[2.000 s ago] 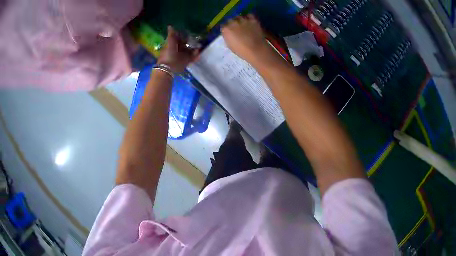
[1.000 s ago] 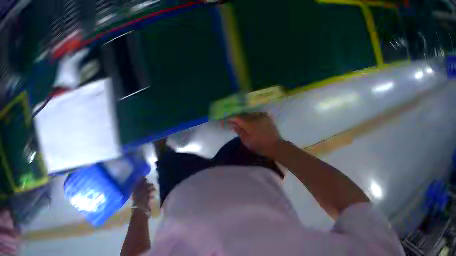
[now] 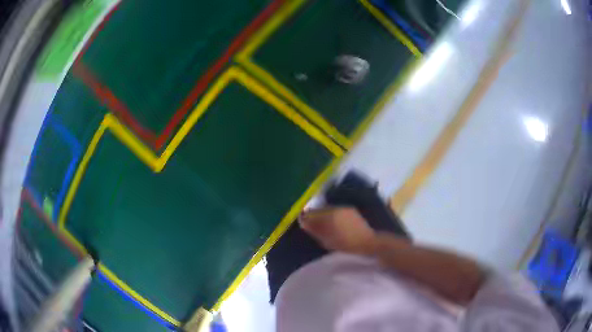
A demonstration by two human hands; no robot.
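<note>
My right hand (image 3: pixel 336 228) is low centre, just past the bench's front edge and in front of my dark trousers. Its fingers look curled, but it is blurred and I cannot tell whether it holds anything. My left hand is out of the picture. The green-matted bench (image 3: pixel 188 220) lies before me, marked with yellow, red and blue tape. A small blurred whitish object (image 3: pixel 352 69) lies on the mat inside a yellow-taped area, with a tiny pale spot beside it.
A pale bar (image 3: pixel 61 292) slants at the lower left. Grey shiny floor (image 3: pixel 480 188) with a brown line lies to the right of the bench. A blue object (image 3: pixel 552 259) stands at the far right. A bright green patch (image 3: pixel 71 42) is at the upper left.
The view has swung along the bench. The white sheet, phone and blue stool have left the picture. My left hand has gone out of view; my right hand stays near the bench edge.
</note>
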